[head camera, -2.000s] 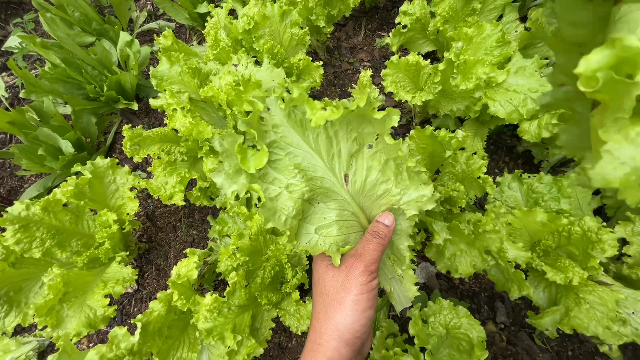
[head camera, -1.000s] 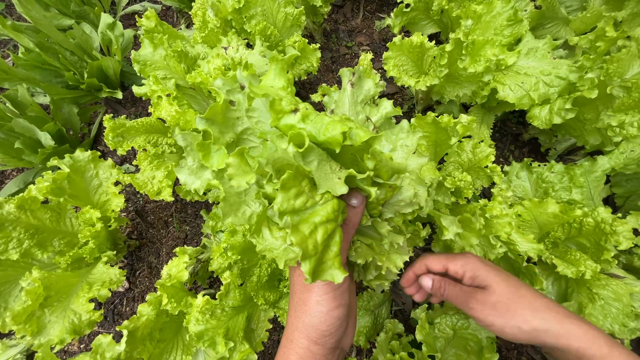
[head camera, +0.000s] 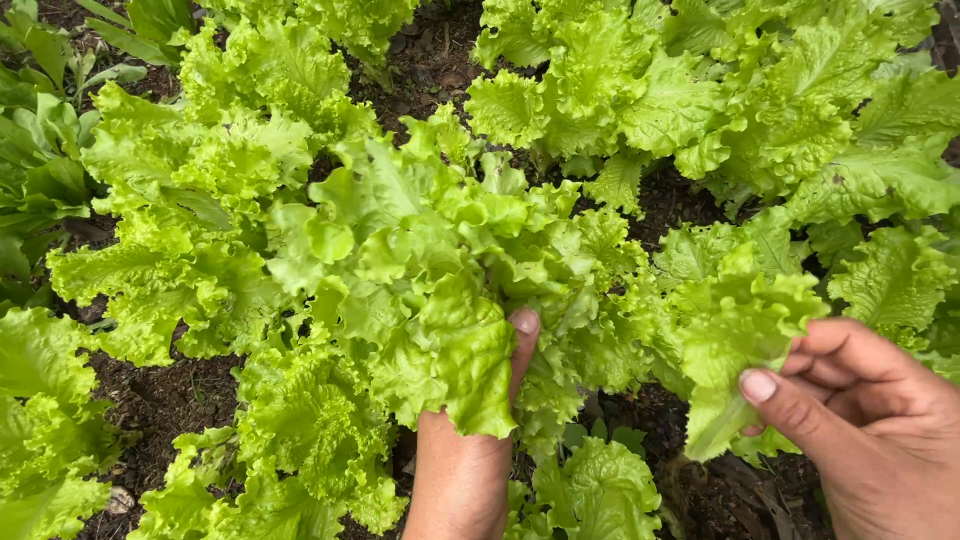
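At the centre a bunch of curly green lettuce leaves (head camera: 450, 292) is gripped by my left hand (head camera: 480, 435), its thumb lying on the leaf bases and its other fingers hidden under the foliage. On the right, a single loose lettuce leaf (head camera: 739, 337) is pinched between the thumb and fingers of my right hand (head camera: 847, 397). That leaf is held by its lower edge, above the growing plants and apart from the bunch.
Growing lettuce plants stand at the upper right (head camera: 667, 97), upper left (head camera: 225, 165) and lower left (head camera: 45, 427). Smoother-leaved plants (head camera: 45, 172) grow at the far left edge. Dark soil (head camera: 169, 397) with bits of debris shows between the rows.
Two seconds ago only my left hand was in view, with a broad leaf outermost. My right hand, holding no visible leaf one second ago, now holds a leaf.
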